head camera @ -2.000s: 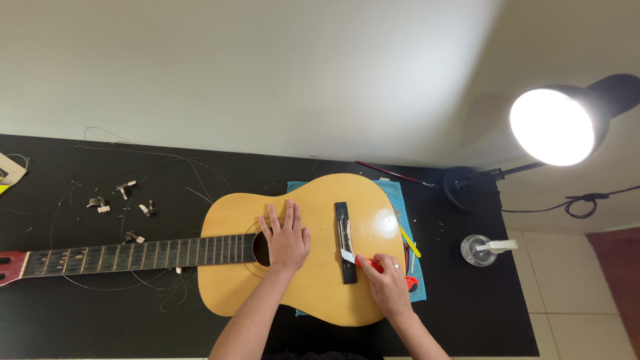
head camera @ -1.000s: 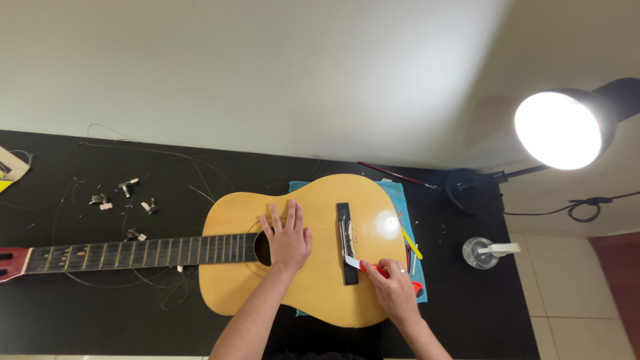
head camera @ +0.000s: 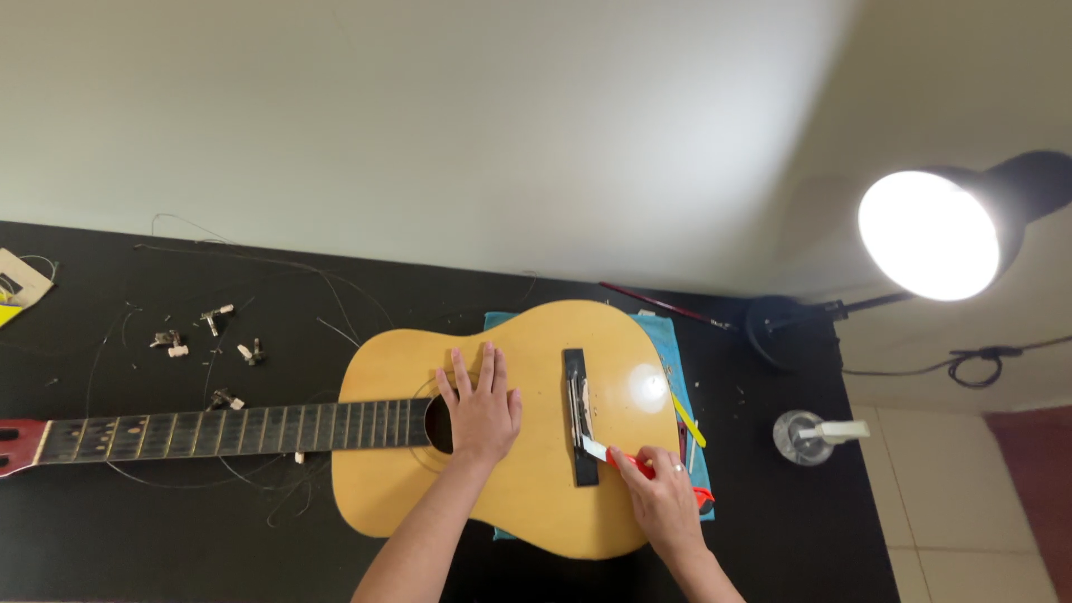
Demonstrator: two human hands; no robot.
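Observation:
An acoustic guitar (head camera: 528, 519) without strings lies face up, its neck (head camera: 251, 431) pointing left. My left hand (head camera: 481, 414) rests flat on the soundboard, fingers spread, partly over the sound hole (head camera: 439, 425). My right hand (head camera: 662, 498), with a ring on one finger, grips a red-handled utility knife (head camera: 634, 463). The knife's blade touches the black bridge (head camera: 586, 471) near its lower part. Pale, roughened material shows along the bridge's right edge. A blue cloth (head camera: 670, 335) lies under the guitar body.
Tuning machine parts (head camera: 251, 352) and loose strings (head camera: 335, 293) lie on the black table (head camera: 167, 544). A lit desk lamp (head camera: 930, 234) and a clear pump bottle (head camera: 802, 437) stand at right. A yellow tool (head camera: 688, 420) and a dark red stick (head camera: 662, 306) are beside the body.

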